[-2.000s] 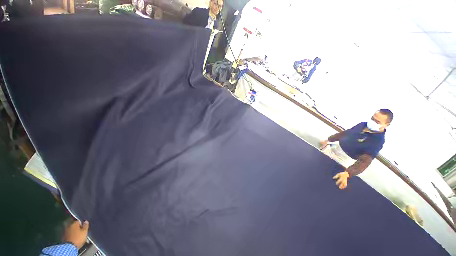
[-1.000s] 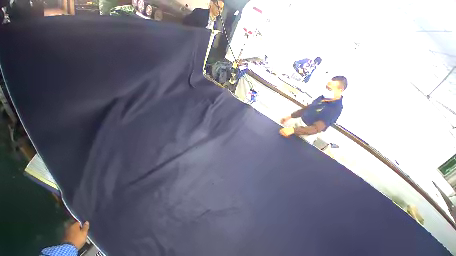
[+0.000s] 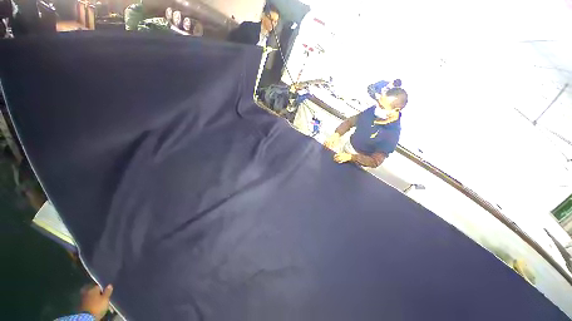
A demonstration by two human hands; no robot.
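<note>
A huge dark navy cloth (image 3: pixel 251 207) fills most of the view, with folds and ridges across its left and middle part. A thin pale edge runs down its left side. My left hand (image 3: pixel 96 301), with a blue checked sleeve, is at the bottom left and pinches this edge between thumb and fingers. My right hand is out of the picture. A masked worker (image 3: pixel 376 131) in a navy shirt stands at the far edge with both hands at the cloth's edge.
Another person (image 3: pixel 254 30) stands at the far end by the cloth's corner. A long table with a brown edge (image 3: pixel 439 172) runs behind the masked worker. A pale stack (image 3: pixel 53 222) shows under the cloth's left edge, above a dark green floor (image 3: pixel 31 276).
The masked worker has moved along the far edge, up and to the left. My left hand still pinches the edge and sits slightly lower in view. The cloth looks nearly the same.
</note>
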